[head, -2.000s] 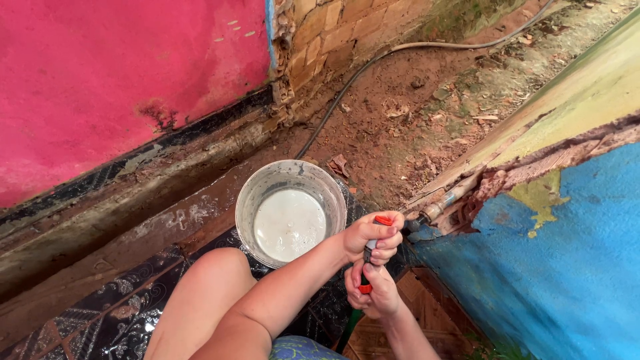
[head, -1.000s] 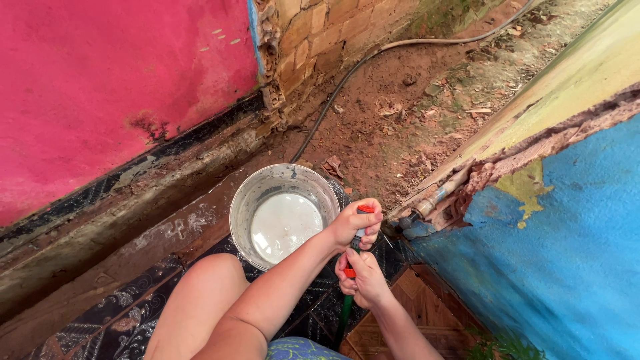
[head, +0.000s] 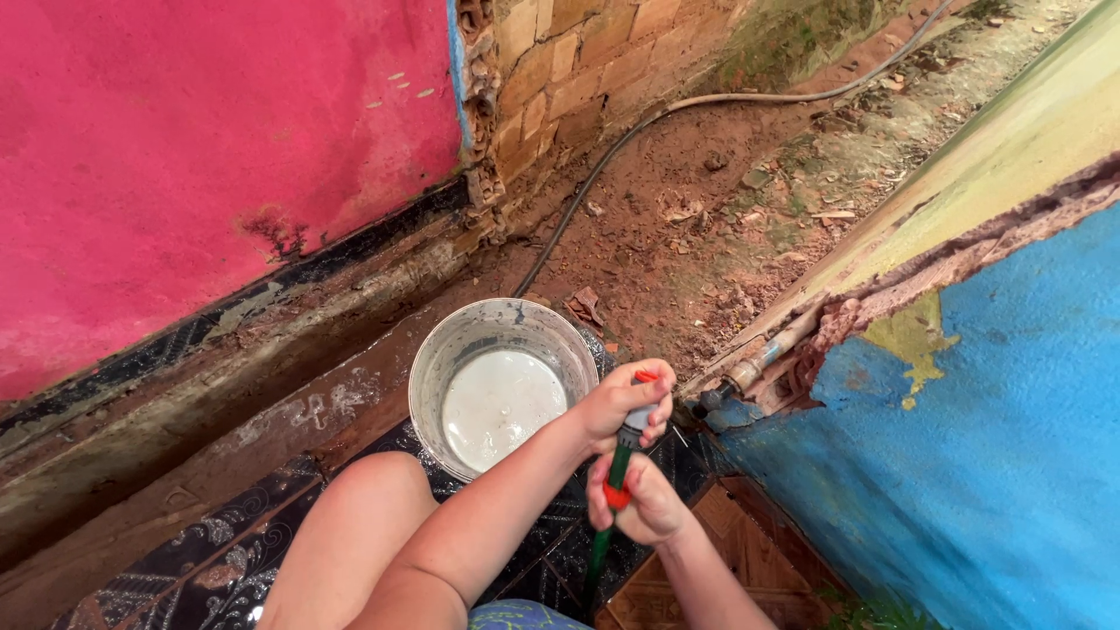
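A green garden hose point(head: 598, 560) rises between my knees to a grey hose connector point(head: 632, 426) with orange parts. My left hand point(head: 626, 402) is closed around that connector, an orange piece showing at the thumb. Just below, my right hand point(head: 643, 503) grips the hose at an orange collar point(head: 617, 496). Left of both hands stands a round whitish bucket point(head: 420, 367), its inside smeared, with milky liquid at the bottom. My left forearm passes in front of its lower right rim.
A pipe end with a dark fitting point(head: 713, 398) sticks out of the broken edge of the blue wall point(head: 962, 455), close to my hands. A grey hose point(head: 577, 197) crosses the dirt behind the bucket. A trench point(head: 227, 402) runs along the pink wall point(head: 219, 131).
My right hand, close against the left one two seconds ago, is now lower on the hose, with green hose showing between the hands. The bucket has stayed in place.
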